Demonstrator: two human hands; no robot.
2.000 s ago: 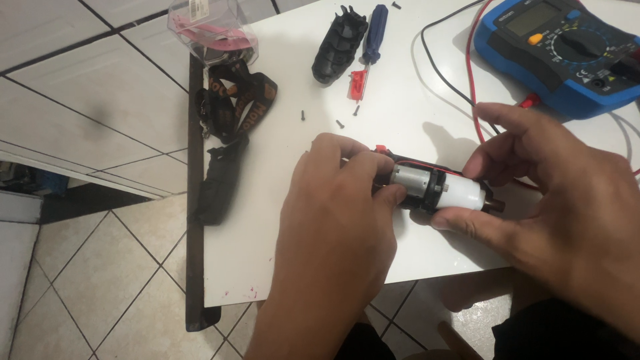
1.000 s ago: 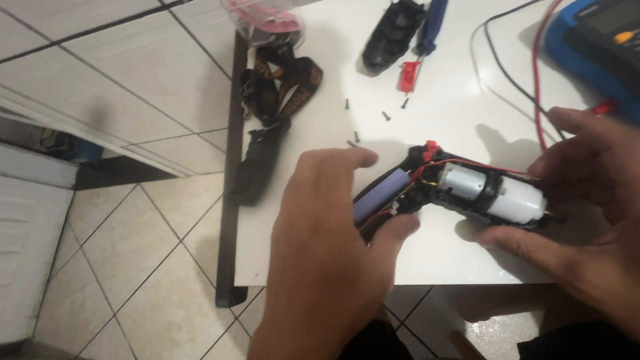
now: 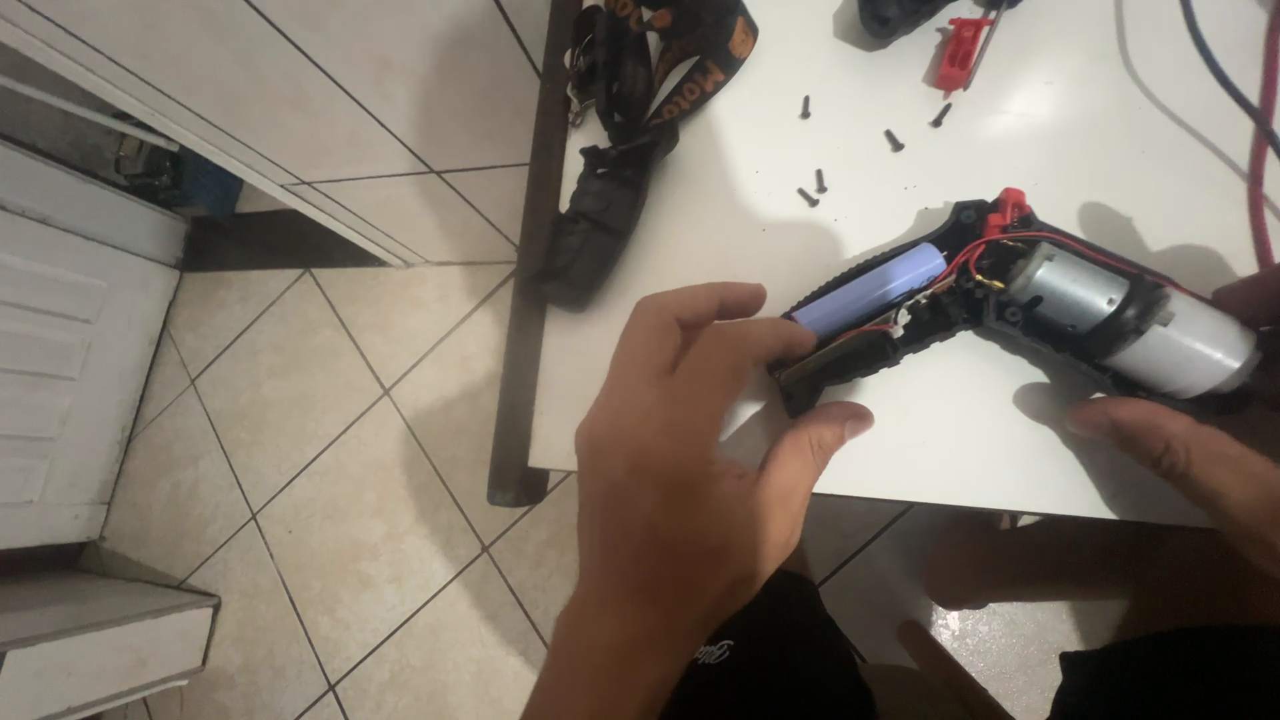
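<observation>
An opened cordless screwdriver's black housing half (image 3: 950, 330) lies on the white table, bent in the middle. In its handle sits a purple cylindrical battery cell (image 3: 870, 292); the other arm carries a silver motor (image 3: 1070, 287) and a white gearbox (image 3: 1185, 345). Red wires run between them past a red switch part (image 3: 1010, 208). My left hand (image 3: 700, 420) is at the handle end, its fingers spread, a fingertip at the cell's end. My right hand (image 3: 1180, 450) is around the gearbox end, thumb below it and fingers at the right edge; whether it grips is unclear.
Several small dark screws (image 3: 893, 140) lie behind the housing, near a red plastic part (image 3: 962, 55). A black housing piece (image 3: 605, 220) and a black and orange lanyard (image 3: 700, 60) rest by the table's dark left edge (image 3: 530, 300). Cables (image 3: 1262, 150) cross the back right.
My left hand has moved off the middle of the tool to the handle end, uncovering the purple cell and the wires. The view has shifted, and the multimeter is out of it.
</observation>
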